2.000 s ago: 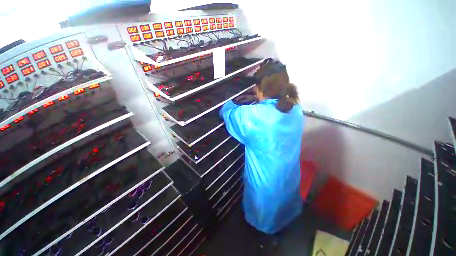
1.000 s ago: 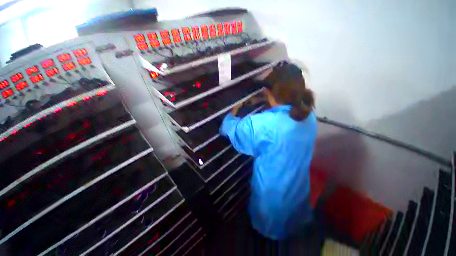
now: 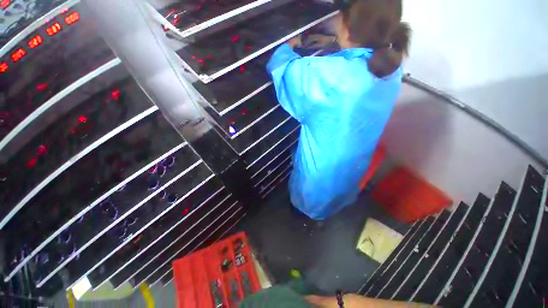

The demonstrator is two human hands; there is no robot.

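Note:
An orange-red compartment tray (image 3: 192, 280) lies low in front of me, with small dark units in part of its compartments. A bare forearm with a dark bead bracelet enters along the bottom edge from the right and appears to be mine. My right hand (image 3: 320, 299) is at its left end, beside a dark green cloth-like patch, mostly cut off by the picture's edge; its fingers and any hold are hidden. My left hand is not in view.
Black rack shelves (image 3: 78, 144) with pale edges and red lights fill the left. A person in a blue gown (image 3: 336, 120) reaches into the rack ahead. More shelves (image 3: 474, 246) stand right. Orange trays (image 3: 411, 195) and a pale box (image 3: 380, 239) are on the floor.
The view has tipped down; the upper meters have largely left the picture. The nearer orange tray and the bare forearm have come into view. The person still reaches into the rack.

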